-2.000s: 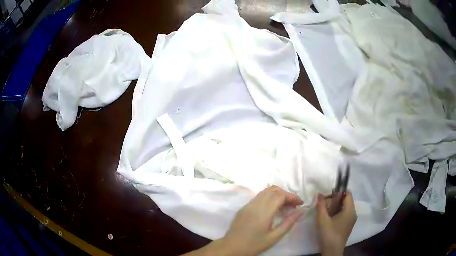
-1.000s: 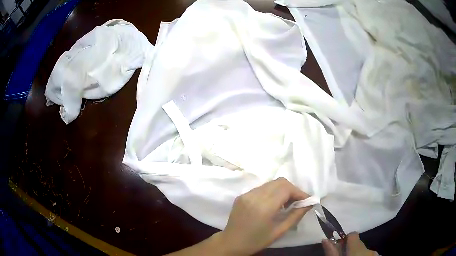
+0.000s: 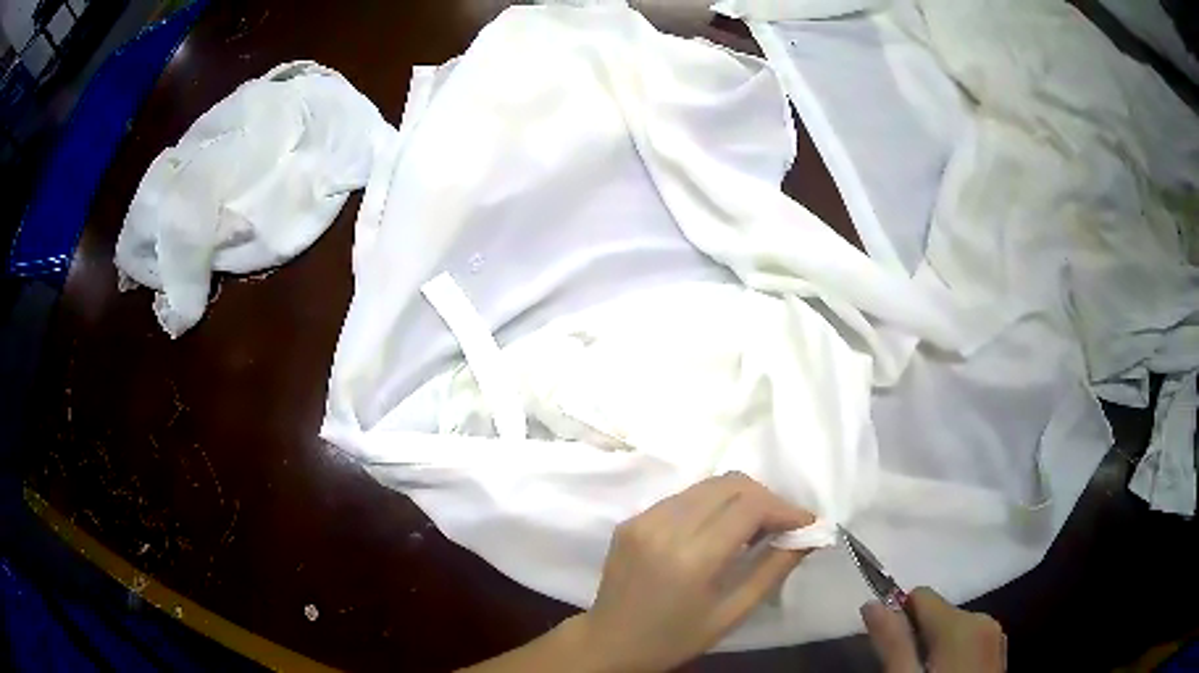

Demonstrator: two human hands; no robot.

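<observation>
A thin white garment [image 3: 552, 197] lies spread over the table in front of me, with a loose white strip [image 3: 463, 335] on its body. My left hand [image 3: 690, 565] pinches a narrow folded edge of the garment between thumb and fingers near the table's front. My right hand [image 3: 936, 634], partly cut off by the lower edge, holds small dark thread snips [image 3: 870, 568]. The snips' tips are at the end of the pinched edge, and the blades look nearly closed. Any thread there is too fine to see.
A large off-white garment pile [image 3: 1052, 197] is at the right, beside the spread garment. A rounded white bundle [image 3: 257, 184] lies at the left. Thin clippings and small white spots lie near the table's yellow edge [image 3: 171, 611]. A blue bin [image 3: 86, 145] is at the far left.
Since two seconds ago the snips have come down to the pinched edge. Over the last second their blades have closed from wide open, and my right hand has shifted slightly right.
</observation>
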